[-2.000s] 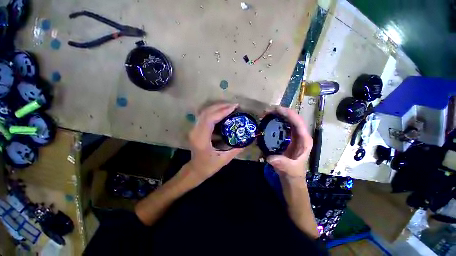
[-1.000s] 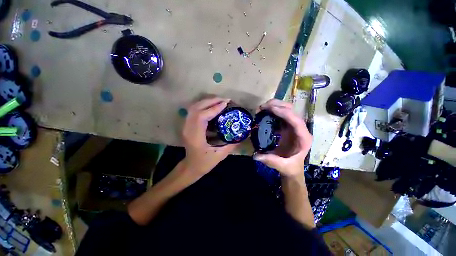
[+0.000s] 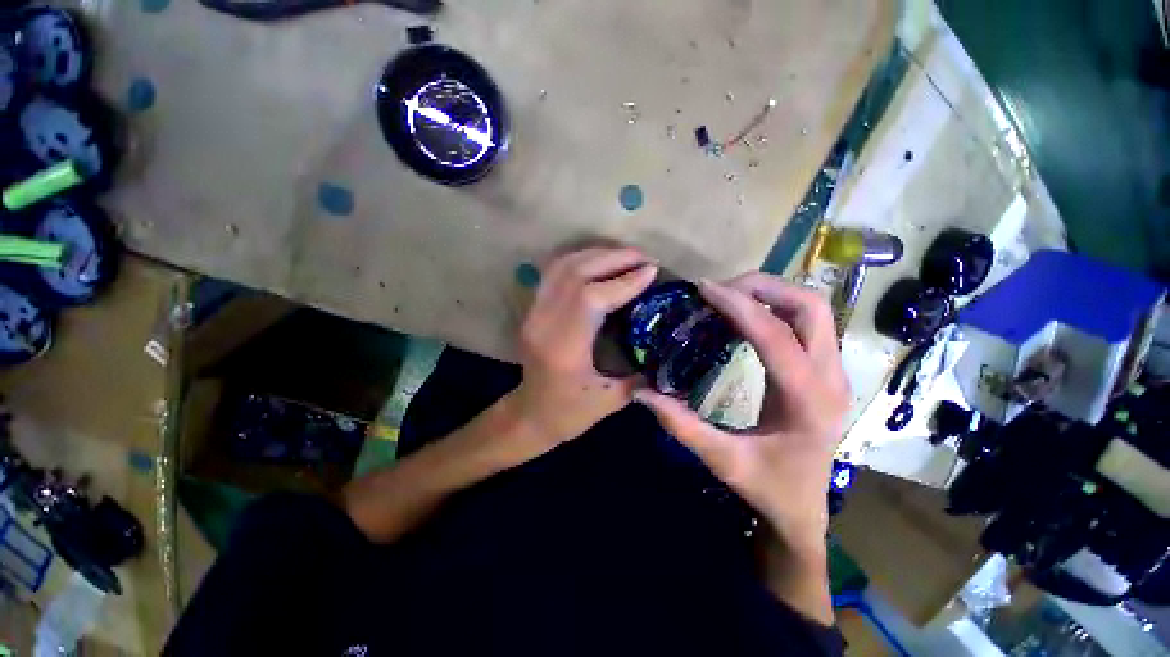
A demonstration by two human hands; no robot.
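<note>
My left hand (image 3: 571, 327) is closed around a black cylindrical housing (image 3: 618, 344) near the front edge of the bench. Part of a circuit board (image 3: 654, 315) shows bluish in its open end. My right hand (image 3: 776, 366) grips a black end cap (image 3: 697, 349) between thumb and fingers. The cap is tilted over the open end and covers part of the board. Whether it is seated cannot be told. The wires between the parts are hidden.
A glossy top cover (image 3: 443, 116) lies on the mat, with pliers (image 3: 289, 7) cut off above it. A loose red lead (image 3: 744, 131) lies farther right. The mallet (image 3: 860, 248), black round parts (image 3: 914, 311) and a blue-flapped box (image 3: 1059, 302) are at right. End caps (image 3: 58, 135) sit at left.
The end cap was beside the housing with its grey face showing; it is now turned over the housing's open end. The view has shifted, so the bench things appear farther right.
</note>
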